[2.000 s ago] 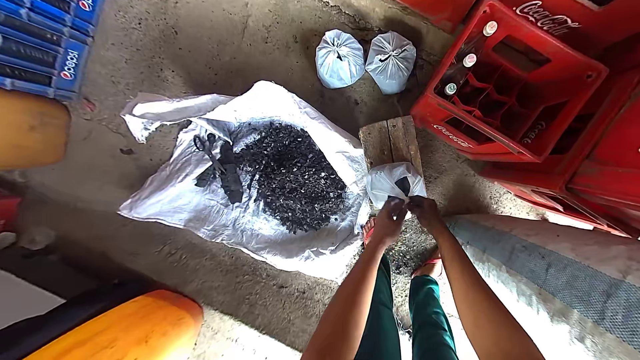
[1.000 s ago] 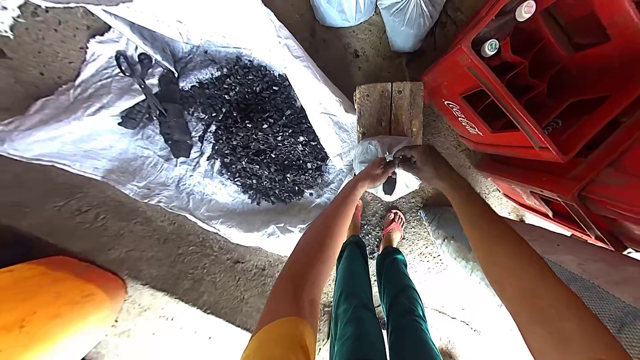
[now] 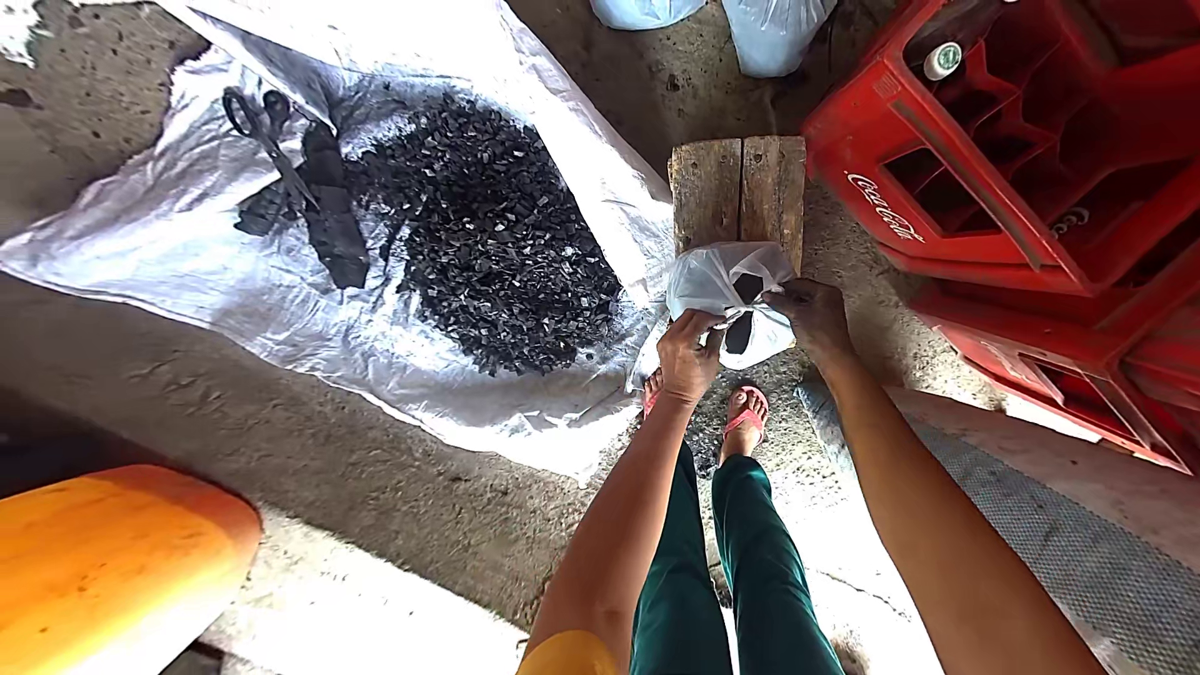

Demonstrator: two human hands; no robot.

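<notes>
My left hand [image 3: 690, 354] and my right hand [image 3: 812, 317] pinch the gathered top of a whitish plastic bag [image 3: 705, 279] from its two sides. Black pieces show at the bag's opening. The bag rests on the near end of a worn wooden plank stool [image 3: 707, 192], just above my feet. To the left, a heap of crushed charcoal [image 3: 497, 234] lies on a spread white woven sack [image 3: 309, 319]. Scissors [image 3: 272, 145] with dark handles lie beside it, across dark flat pieces [image 3: 333, 211].
Red plastic bottle crates [image 3: 975, 206] are stacked at the right, one holding a capped bottle [image 3: 942, 61]. Two filled plastic bags [image 3: 773, 33] stand beyond the stool. A yellow-orange container [image 3: 122, 562] is at lower left, and a grey woven sack [image 3: 1059, 544] at lower right.
The view has moved nearer to the bag and stool since two seconds ago. My hands, close together at the bag's top before, are now farther apart while still on it.
</notes>
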